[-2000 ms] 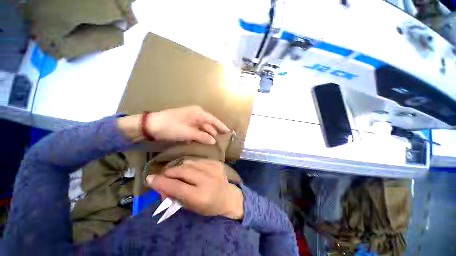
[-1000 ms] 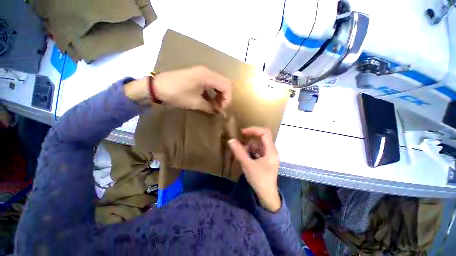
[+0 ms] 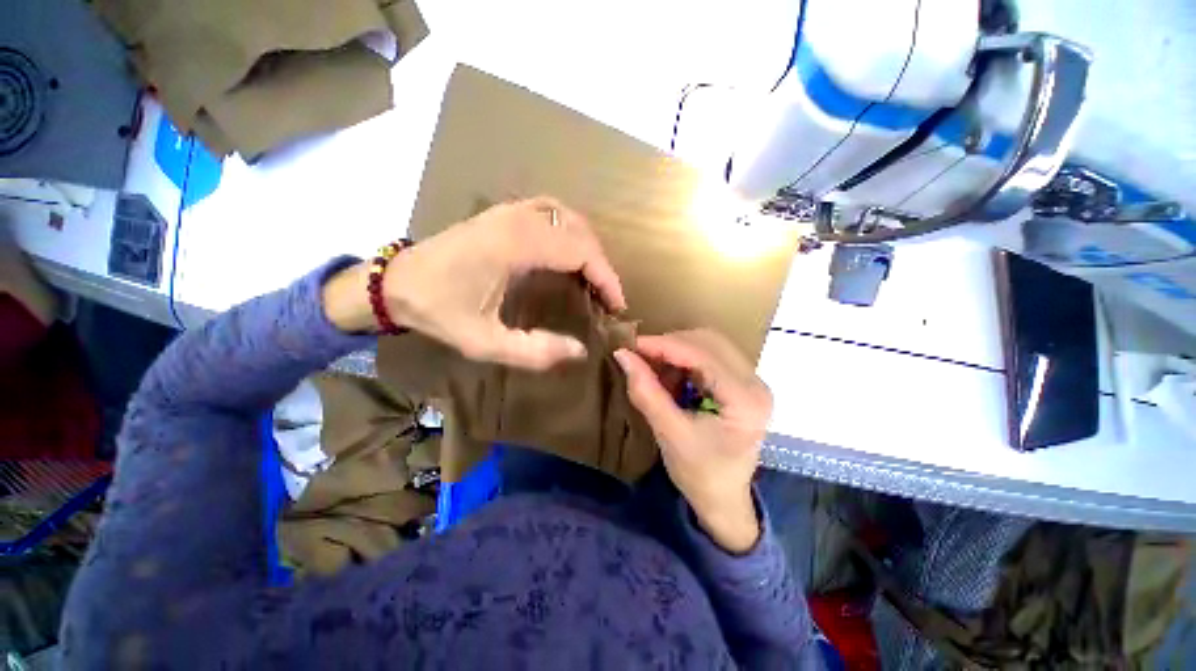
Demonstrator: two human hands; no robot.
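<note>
The brown garment panel (image 3: 525, 138) lies flat on the white table, one corner near the lit spot under the machine head. A smaller folded brown pocket piece (image 3: 538, 406) lies over its near part and reaches the table edge. My left hand (image 3: 512, 282) arches over the cloth, thumb and fingers apart around a small raised fold, fingertips touching it. My right hand (image 3: 702, 400) pinches the same fold between thumb and forefinger. A small dark and green thing shows inside my right hand; I cannot tell what it is. The snips' blades are not visible.
The sewing machine head (image 3: 866, 118) stands at upper right, a grey block (image 3: 859, 273) below it. A black smartphone (image 3: 1049, 347) lies on the right. Loose brown cut pieces (image 3: 302, 98) lie upper left. A blue bin (image 3: 273, 505) holds brown cloth at lap level.
The snips' blades, seen at first in my right hand, no longer show. Both hands moved from the near edge up onto the pocket piece, which now lies spread. The view shifted left.
</note>
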